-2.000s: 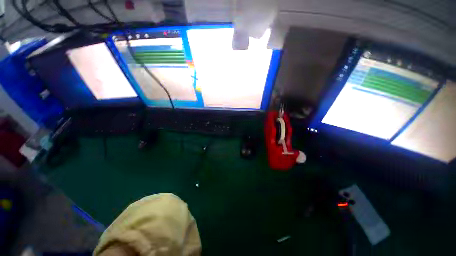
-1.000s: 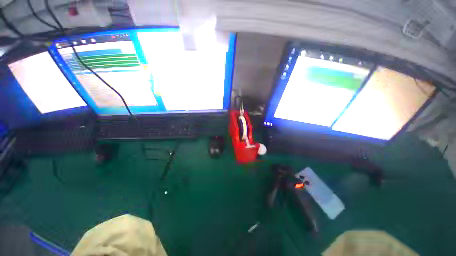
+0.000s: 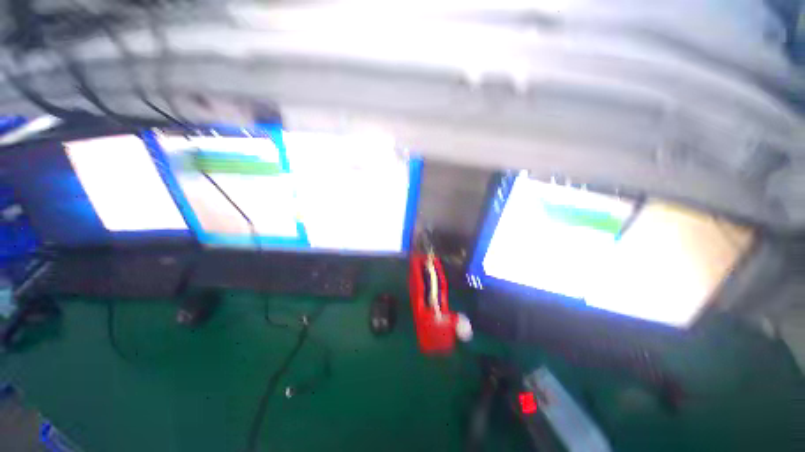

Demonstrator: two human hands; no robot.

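No hand or sleeve shows; the picture is blurred. The red block (image 3: 432,320), which looks like a tape dispenser, stands on the green mat with a small white round knob (image 3: 463,327) beside it. Two dark wand-like handles (image 3: 494,388) lie at the lower right, one with a glowing red light (image 3: 527,403). A pale blue-silver slab (image 3: 565,415), like a smartphone, lies beside them, cut off by the bottom edge.
Bright monitors (image 3: 349,194) stand along the back, another (image 3: 591,247) at the right. Dark keyboards (image 3: 291,272) lie below them, with mice (image 3: 382,314) nearby. A thin dark cable (image 3: 275,388) crosses the green mat (image 3: 176,380). A pale shelf (image 3: 371,93) spans the top.
The view has tilted up, so the bench things sit lower in the picture. The two pale yellow sleeves at the bottom edge have left the picture.
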